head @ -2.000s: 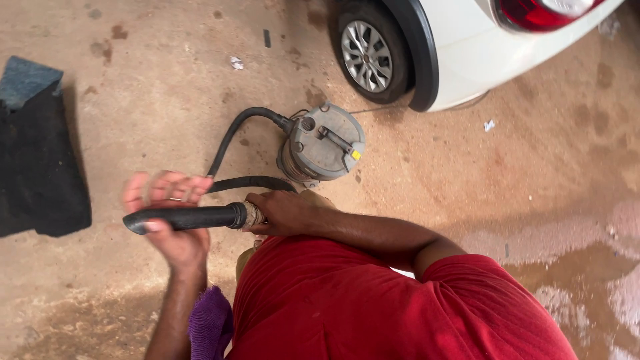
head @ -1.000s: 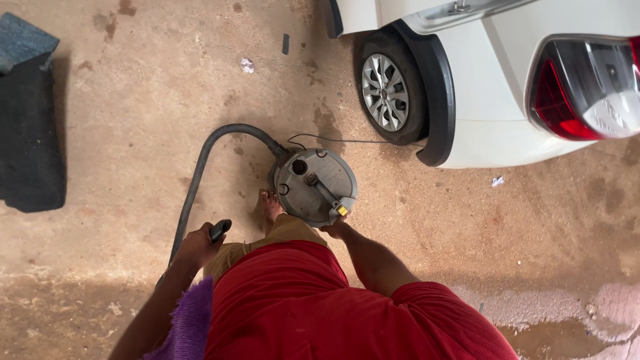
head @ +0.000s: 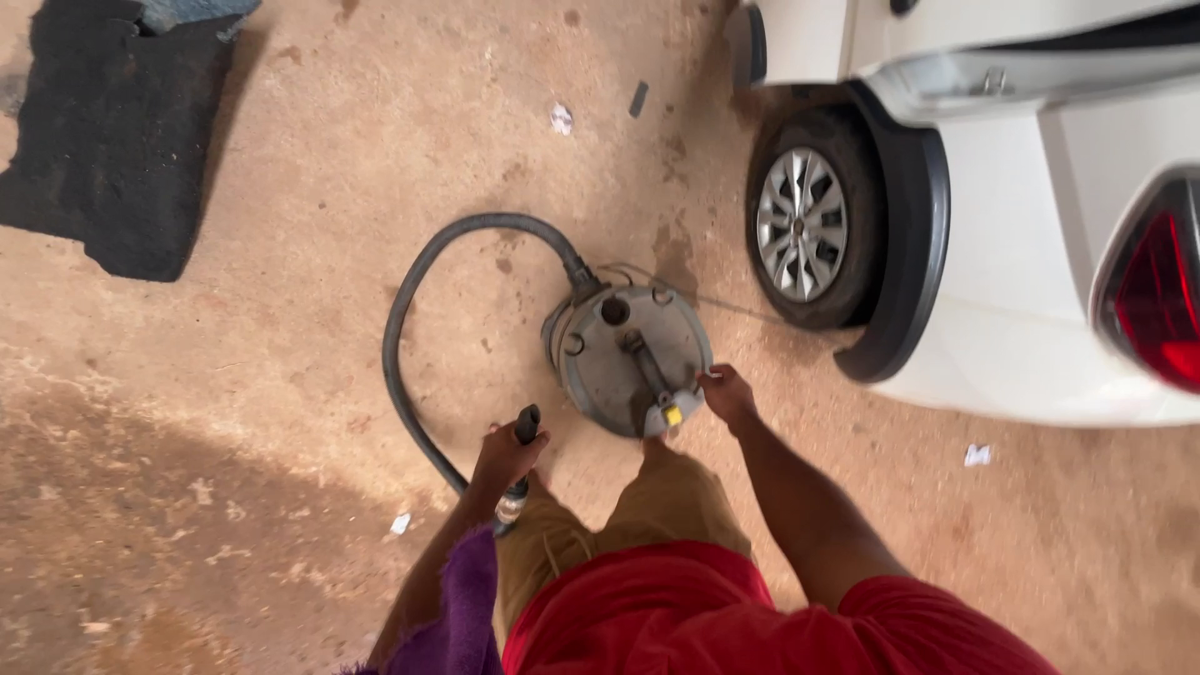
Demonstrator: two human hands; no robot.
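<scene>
My left hand (head: pixel 509 457) grips the black nozzle (head: pixel 528 424) of a vacuum hose, its open tip pointing up. The grey hose (head: pixel 398 356) loops from there to the inlet of a round canister vacuum cleaner (head: pixel 600 366) standing on the floor before my feet. At the right edge of the vacuum's lid is my right hand (head: pixel 727 392), its fingers bent at the rim; what they grip is too small to tell. A purple cloth (head: pixel 459 600) hangs over my left arm.
A white car (head: pixel 1012 309) stands at the right, its wheel (head: pixel 802 225) close to the vacuum. A thin cord runs from the vacuum toward that wheel. On the concrete floor lie a black mat (head: pixel 122 141) at upper left and small litter. The floor looks darker at lower left.
My right hand has left the nozzle end of the hose for the vacuum lid's rim. My left hand, around the nozzle two seconds ago, has lowered beside my legs with it. The view has shifted.
</scene>
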